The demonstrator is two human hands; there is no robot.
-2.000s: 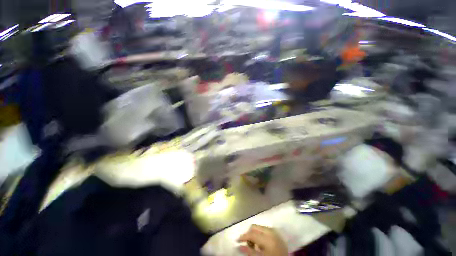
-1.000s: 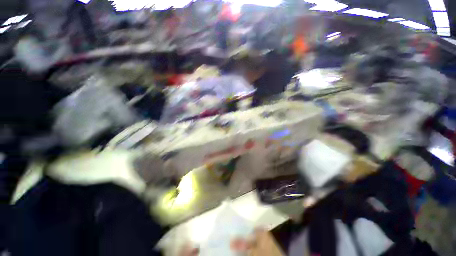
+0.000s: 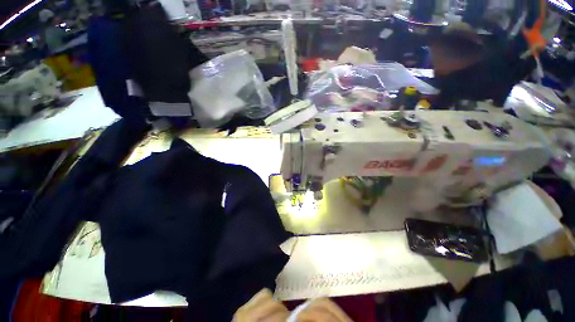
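A dark garment body (image 3: pixel 189 220) lies on the white machine table, left of the needle, with a small white label (image 3: pixel 225 195) on it. My left hand (image 3: pixel 261 308) is at the bottom edge, by the garment's lower right corner, fingers bent and partly cut off; what it holds is hidden. My right hand (image 3: pixel 325 310) is close beside it, also cut off, with a small white piece (image 3: pixel 301 308) at its fingers. The lockstitch machine (image 3: pixel 391 148) stands behind; its lit presser foot and needle (image 3: pixel 302 200) have no cloth under them.
A black glossy phone or packet (image 3: pixel 446 240) lies on the table at right, near white cut pieces (image 3: pixel 522 217). Clear plastic bags (image 3: pixel 232 88) lie behind the machine. Dark pieces (image 3: pixel 154 56) hang at the back left. A person's dark head (image 3: pixel 457 47) shows behind the machine.
The view has swung left and steadied, so the machine sits further right. The pale sheet at the bottom front is gone from there. Both hands now show close together at the bottom edge.
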